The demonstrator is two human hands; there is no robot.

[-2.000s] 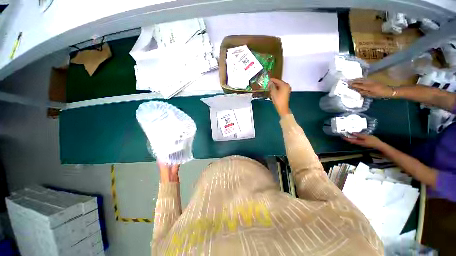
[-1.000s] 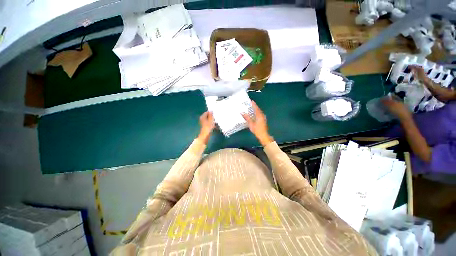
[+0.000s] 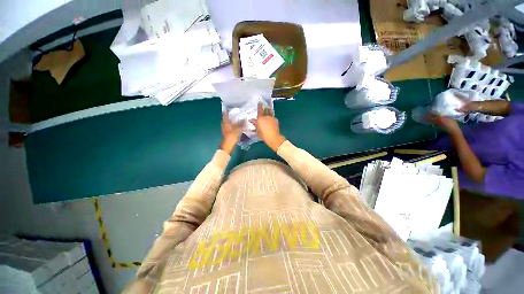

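Observation:
A white retail carton (image 3: 246, 91) stands open on the green bench in front of me, its lid flap raised towards the brown box. My left hand (image 3: 231, 131) is on the near left side of the carton and the bagged product (image 3: 247, 112). My right hand (image 3: 266, 126) is on top of it at the right, pressing on the bag. Clear plastic bulges out at the carton's near edge. The fingers partly hide the product.
The brown parts box (image 3: 302, 63) holds printed cards and green items. Leaflets (image 3: 172, 69) lie behind left. Bagged products (image 3: 377, 120) stand in a column at right. A coworker in purple (image 3: 494, 155) handles a bag. Carton blanks (image 3: 411, 198) are at lower right.
Both hands came together on the carton; the bagged product is now in the carton under them, where a white leaflet-like piece was held before. The coworker now holds a bagged product.

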